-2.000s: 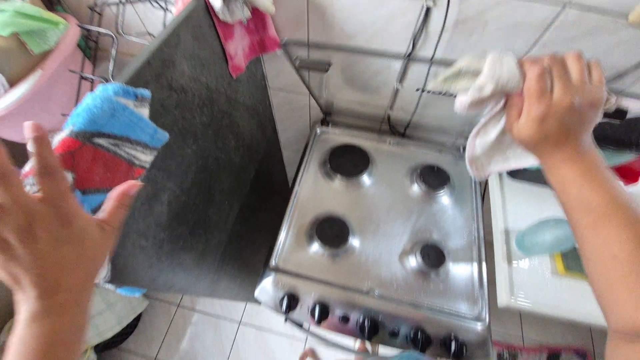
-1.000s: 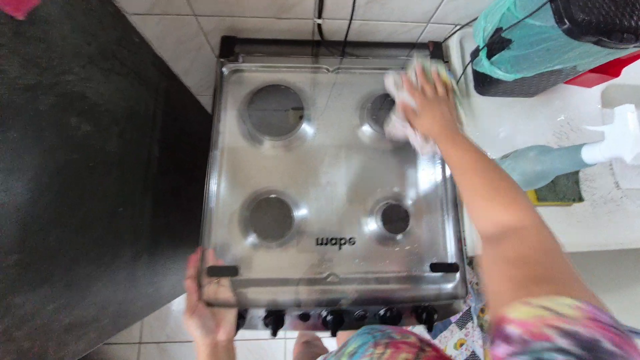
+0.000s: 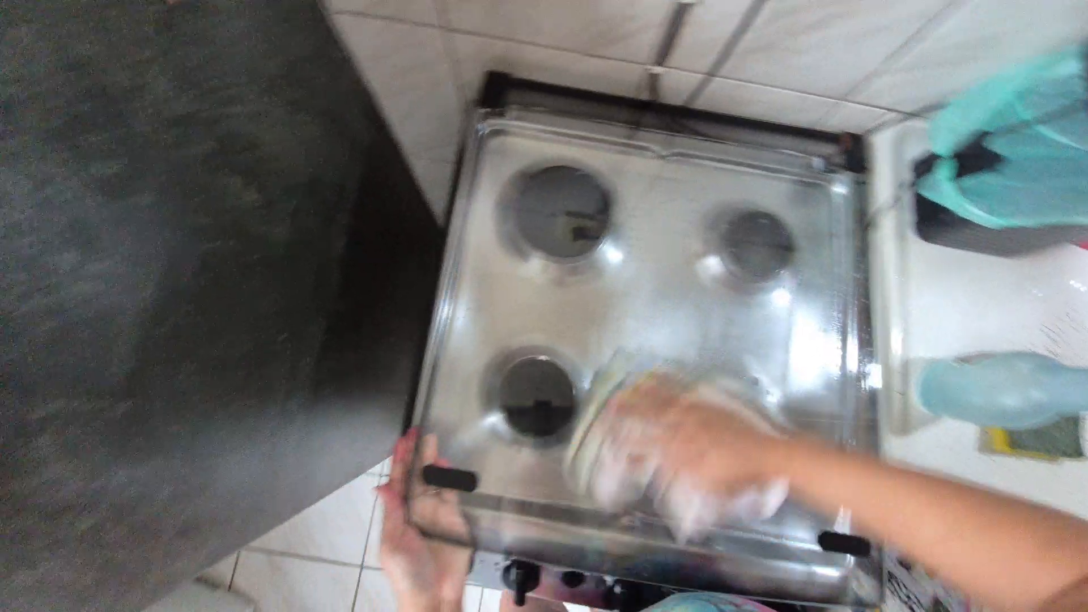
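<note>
A closed glass lid (image 3: 663,314) lies over the steel stove top, with round burners showing through it. Pressed on the lid's front middle is a pale cloth (image 3: 625,476), held by my right hand (image 3: 680,433), both blurred. My left hand (image 3: 425,518) is at the lid's front left corner, its fingers seen through the glass at the edge. Below it, the stove's front panel carries black knobs (image 3: 520,578).
A dark slab surface (image 3: 170,280) fills the left side. At right, a white sink counter (image 3: 960,297) holds a teal bag (image 3: 1011,161) over a dark container, a light blue bottle (image 3: 1003,389) and a yellow-green sponge (image 3: 1041,438). White tiles (image 3: 544,42) line the wall behind.
Since one second ago, my right hand has moved the cloth from the back right of the lid to its front middle. My left hand, away from the stove two seconds ago, stays at the front left corner.
</note>
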